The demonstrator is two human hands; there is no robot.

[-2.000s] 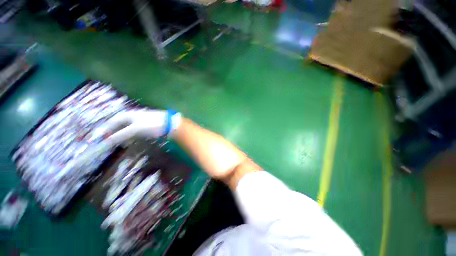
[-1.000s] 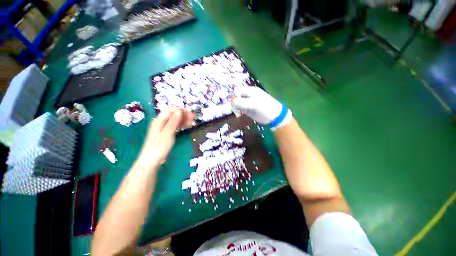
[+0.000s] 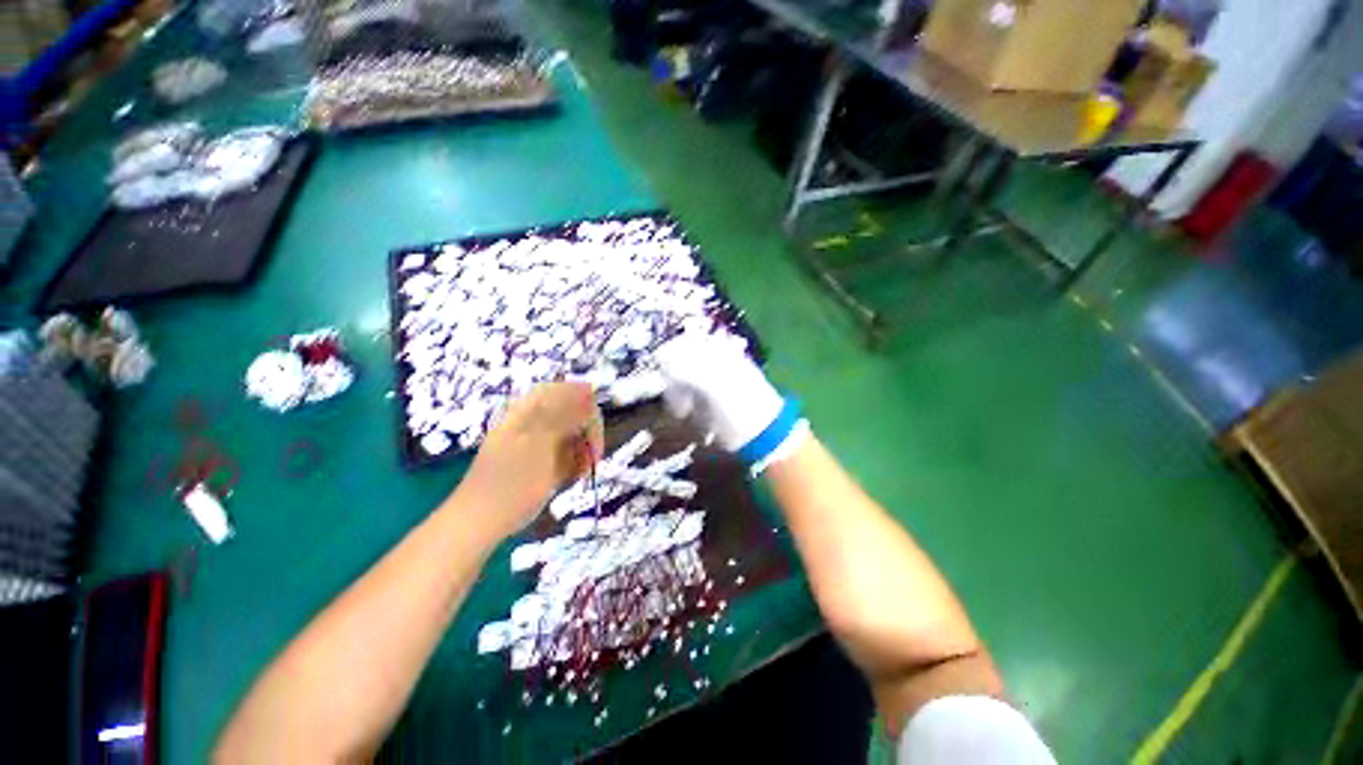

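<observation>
Small white wired pieces fill the dark-rimmed tray [image 3: 401, 351] in front of me. White wired strips [image 3: 606, 553] lie piled nearer my body on a dark brown mat [image 3: 748, 508], red wires and tiny white ends towards me. My bare left hand [image 3: 541, 448] is at the tray's near edge with fingers closed on thin dark red lead wires [image 3: 594, 448] that hang down over the strips. My right hand [image 3: 718, 386], in a white glove with a blue wristband, is over the tray's near right corner, fingers bent; blur hides whether it holds a piece.
Round white bundles [image 3: 299, 369] and loose red wires [image 3: 195, 466] lie left of the tray. A second black tray [image 3: 187, 247] with white bundles is farther left. A far parts tray [image 3: 434, 93], grey stacks [image 3: 45, 463] and a red-edged black slab [image 3: 120, 673] also show. A metal table [image 3: 987, 112] holds cartons.
The view has swung from the floor back to the bench. Since one second ago, my left hand has closed on lead wires at the tray's near edge; my right hand stays near the tray's right side.
</observation>
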